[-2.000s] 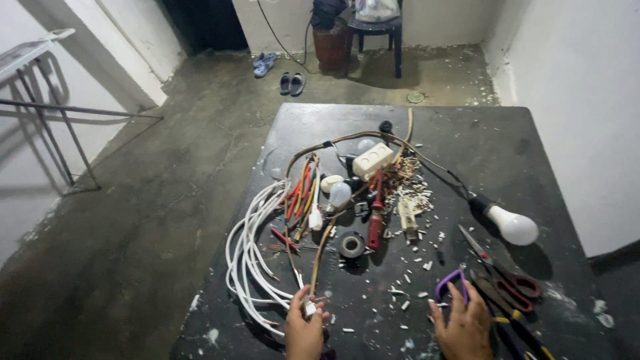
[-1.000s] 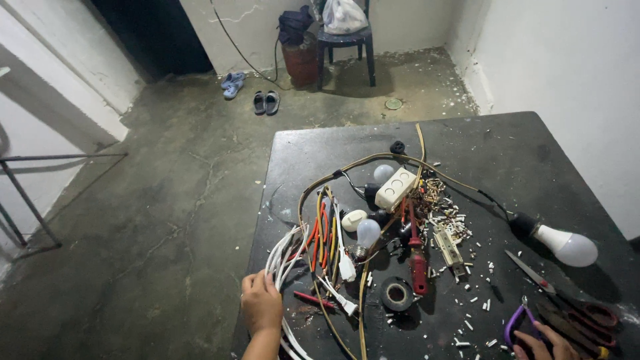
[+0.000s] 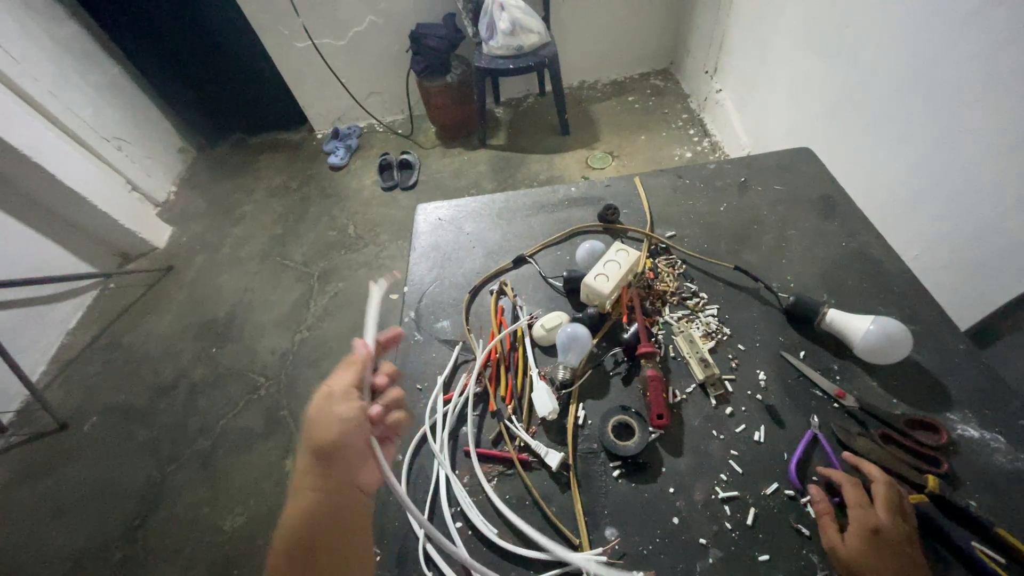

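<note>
My left hand (image 3: 352, 416) grips a white electrical cable (image 3: 392, 480) and holds its end up beyond the table's left edge; that end is blurred, with bare copper strands at the tip. The rest of the white cables (image 3: 480, 512) curve over the table's near left part. My right hand (image 3: 868, 508) rests at the near right with its fingers spread, beside the purple-handled small cutters (image 3: 802, 464); whether the fingertips touch the handle I cannot tell. Large scissors (image 3: 860, 408) lie just beyond it, and yellow-and-black-handled pliers (image 3: 972, 520) lie to its right.
On the dark table (image 3: 744, 192) are a white socket outlet block (image 3: 610, 276), light bulbs (image 3: 868, 336), black electrical tape (image 3: 624, 431), a red-handled screwdriver (image 3: 654, 392), a white plug (image 3: 548, 456), colored wires and scattered white insulation bits. Beyond stand a chair (image 3: 518, 64) and slippers (image 3: 398, 170).
My left hand has risen from the table with the white cable end in it. My right hand, earlier at the purple-handled cutters, remains close to them. The view has shifted.
</note>
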